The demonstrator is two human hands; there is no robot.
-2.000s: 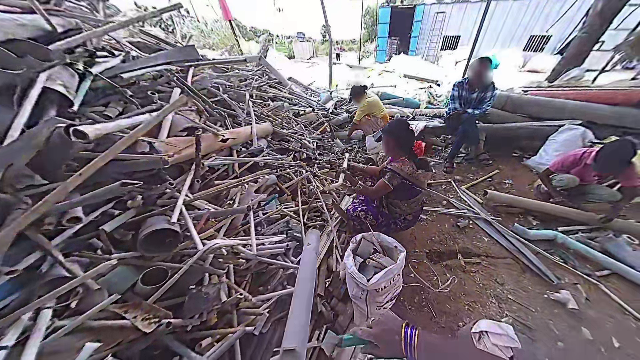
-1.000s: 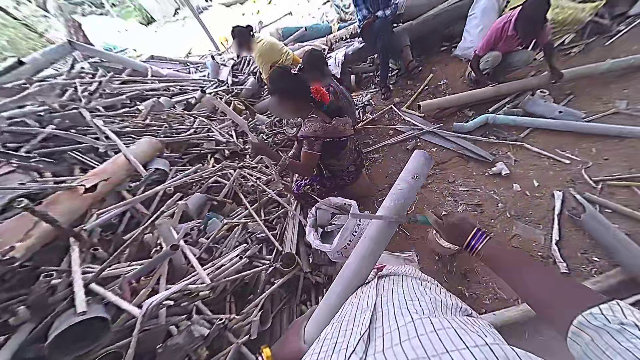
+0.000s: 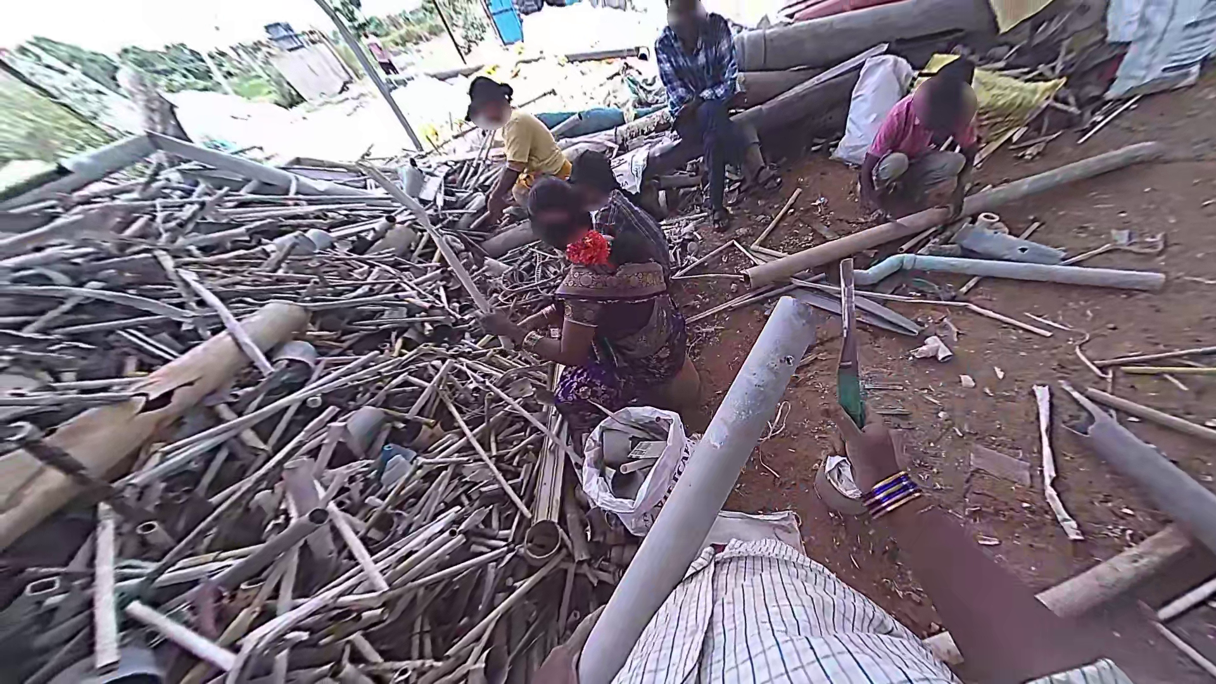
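Observation:
My right hand (image 3: 869, 456), with bangles at the wrist, grips the green handle of a long-bladed tool (image 3: 848, 351), its blade pointing up. A wide grey plastic pipe (image 3: 708, 475) slants across my lap, its far end just left of the blade and apart from it. At the bottom edge my left hand (image 3: 570, 655) is closed around the pipe's near end; most of that hand is cut off or hidden. A white woven sack (image 3: 646, 494) holding cut pipe pieces stands open beyond the pipe.
A large heap of scrap pipes (image 3: 332, 456) covers the left side. A co-worker (image 3: 617, 332) sits by the sack holding a long strip. Other people sit farther back. At right lie a long brown-grey pipe (image 3: 950, 214), a blue-grey pipe (image 3: 1026, 270) and scraps on bare soil.
My right hand has raised the tool; a second ago its blade lay across the pipe. The pipe was not across my lap two seconds ago. The view has swung considerably.

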